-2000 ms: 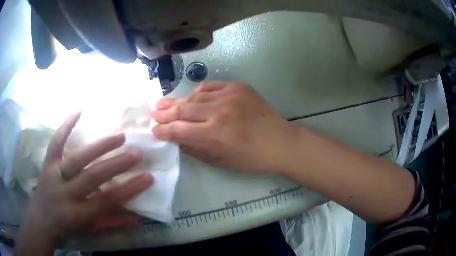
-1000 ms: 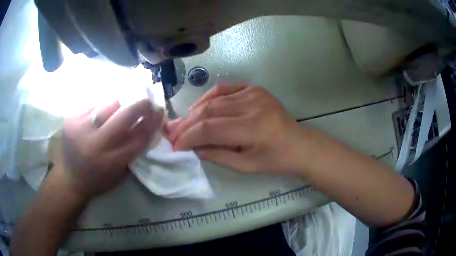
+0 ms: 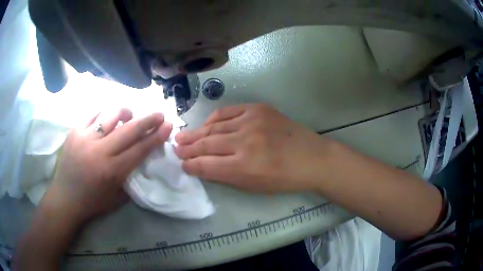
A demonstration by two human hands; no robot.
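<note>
A white garment piece (image 3: 172, 188) lies on the pale machine bed, its edge by the dark presser foot (image 3: 181, 98); its upper left part glares under the lamp. My left hand (image 3: 108, 159), with a ring on one finger, lies on the cloth left of the foot, fingertips pressing on it. My right hand (image 3: 249, 148) lies flat just right of and below the foot, fingertips on the cloth's right edge. The two hands' fingertips nearly meet. The needle cannot be made out.
The machine head and arm (image 3: 296, 13) span the top. A round bed screw (image 3: 213, 89) sits right of the foot. A printed scale (image 3: 254, 231) runs along the near edge. White strips (image 3: 446, 127) hang at the right. White pieces (image 3: 347, 246) lie low at right.
My left hand, first spread low over the cloth, has moved up and right to the cloth near the foot. The cloth's lower end has shifted right and bunched. My right hand has moved slightly down and right.
</note>
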